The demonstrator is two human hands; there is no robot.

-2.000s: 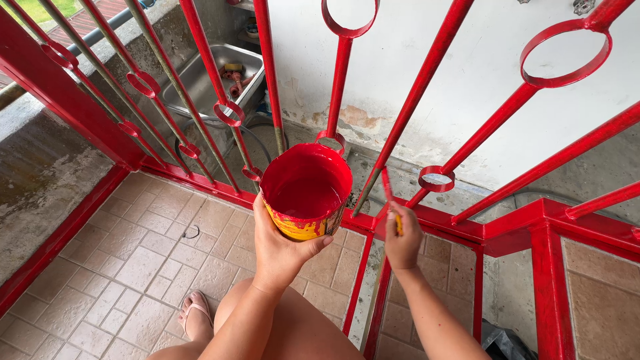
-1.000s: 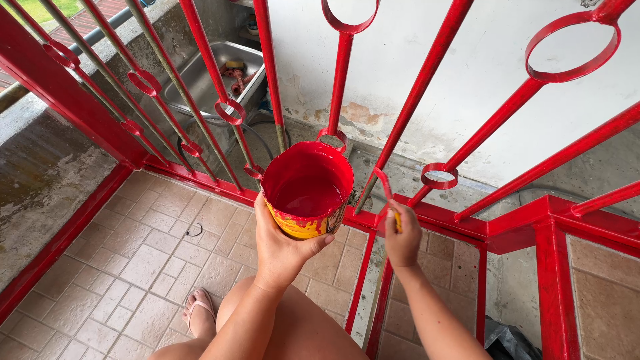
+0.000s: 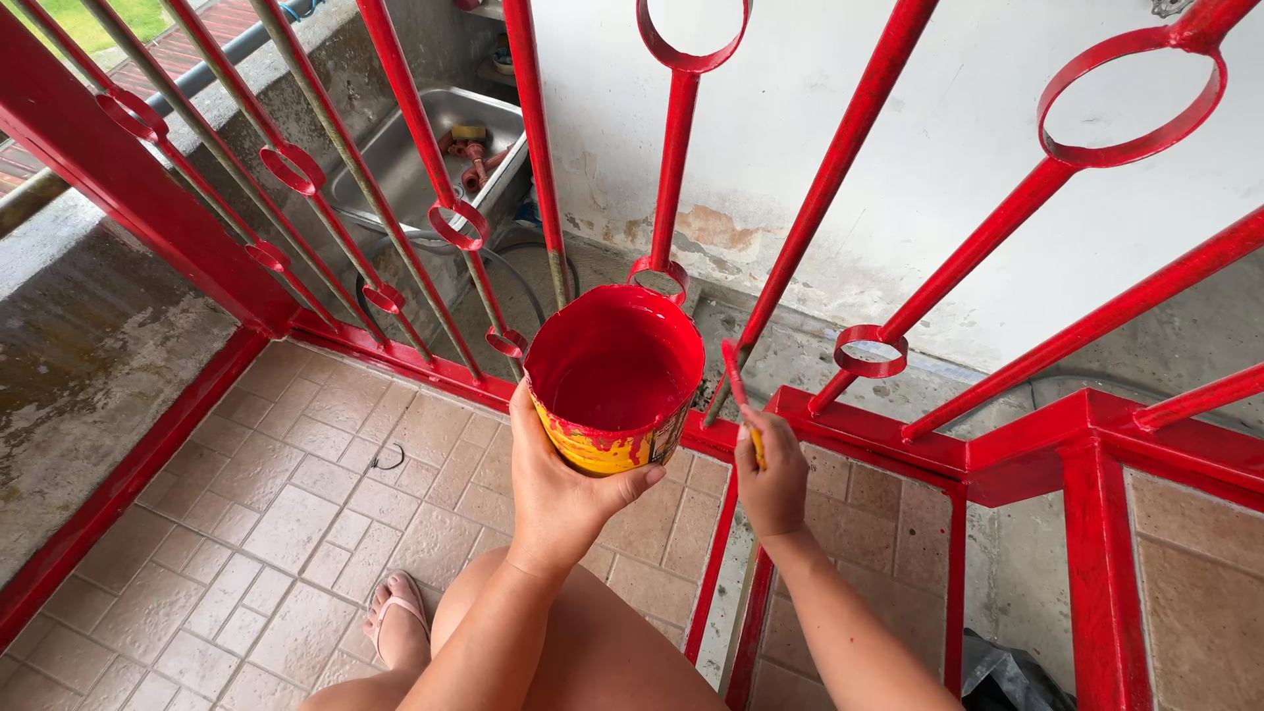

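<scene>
My left hand grips a yellow paint can from below and the left side, its rim and inside coated red, with red paint in it. In my right hand is a paintbrush with a yellow handle, its red-coated end pointing up. The bristles are at the lower part of a slanted metal baluster, where a short stretch above the bottom rail shows dull, unpainted metal. Most of that baluster is red. The bottom rail is red too.
Red balusters with rings stand around; some at the left have bare stretches. Behind them are a steel sink holding objects and a white wall with peeling paint. Tiled floor lies below, with a red-edged step and black plastic lower right.
My right hand and the brush have shifted slightly beside the lower part of the baluster, the brush standing more upright than two seconds ago. My left hand holds the can as before.
</scene>
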